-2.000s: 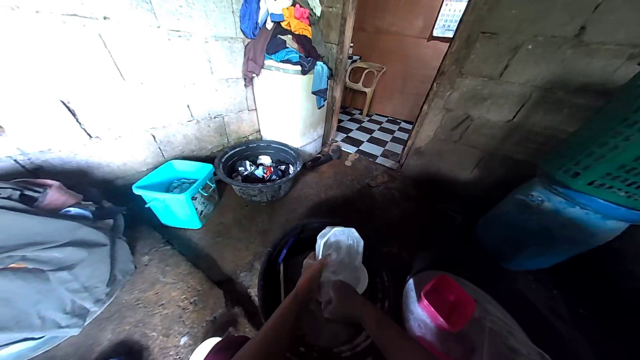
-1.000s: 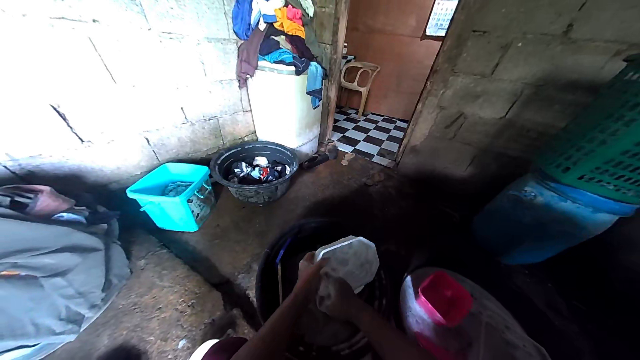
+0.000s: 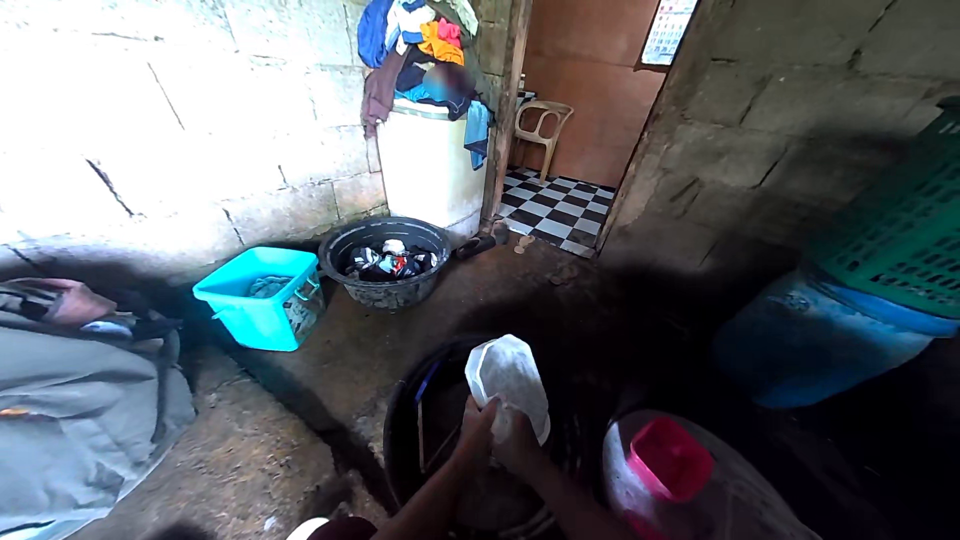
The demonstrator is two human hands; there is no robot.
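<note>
A pale, translucent plastic container with angled corners point(image 3: 511, 375) is held tilted over a large black basin point(image 3: 397, 420). My left hand point(image 3: 477, 427) grips its near left edge. Close beside it, my right hand point(image 3: 517, 439) is against the container's lower part; its fingers are mostly hidden in shadow. Inside the basin lie a blue stick-like thing point(image 3: 427, 381) and a thin pale one point(image 3: 421, 435). To the right of my hands, a pink plastic dipper point(image 3: 671, 457) rests on a whitish rounded container point(image 3: 742, 487).
A turquoise bucket point(image 3: 262, 319) and a black tub of laundry point(image 3: 386, 292) stand ahead on the left. Clothes point(image 3: 439, 45) top a white drum point(image 3: 431, 165) by the doorway. Grey cloth point(image 3: 67, 405) lies far left; a green crate point(image 3: 892, 225) sits on a blue drum point(image 3: 795, 330) at right.
Both hands stay on the container. Its tilt has changed: it leaned to the right one second ago and now stands more upright, its top further left.
</note>
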